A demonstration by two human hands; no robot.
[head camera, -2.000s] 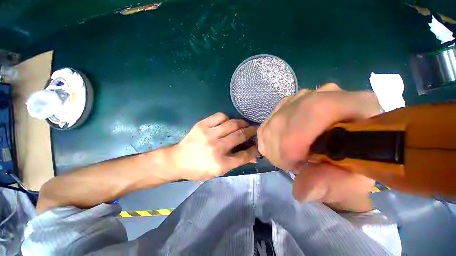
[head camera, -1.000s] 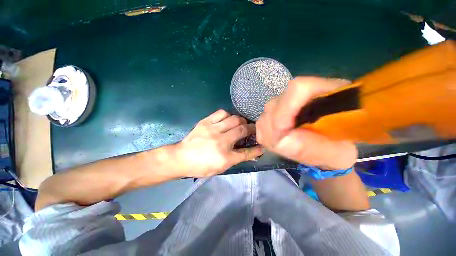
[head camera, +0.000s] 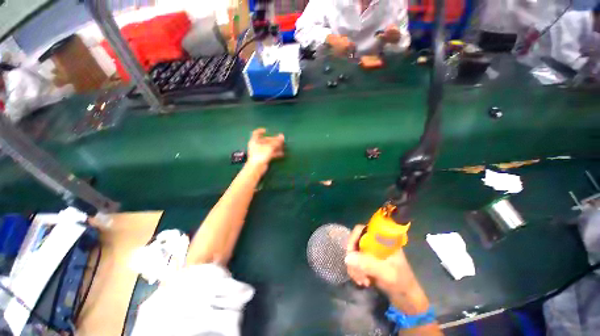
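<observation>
My left hand (head camera: 266,148) reaches far forward over the green surface, slightly blurred, fingers apart, with nothing visible in it. A small dark round unit (head camera: 238,157) lies just left of its wrist; another small unit (head camera: 373,153) lies further right. My right hand (head camera: 376,266) is closed around the orange-yellow electric screwdriver (head camera: 384,235), which hangs from a dark cable above; its tip is hidden. The round grey perforated screw tray (head camera: 327,252) lies beside my right hand, its right edge partly covered. A blue strap (head camera: 409,317) is around my right wrist.
A white tissue (head camera: 451,254) and a silver spool (head camera: 505,215) lie at right. Cardboard (head camera: 122,279) and a white round item (head camera: 164,254) are at left. A blue box (head camera: 271,77) and black gridded tray (head camera: 194,75) stand beyond. A person in white (head camera: 355,23) sits opposite.
The view has tilted up to the far side. My left hand has left the bench edge and stretched forward. My right hand still holds the screwdriver, now more upright beside the tray.
</observation>
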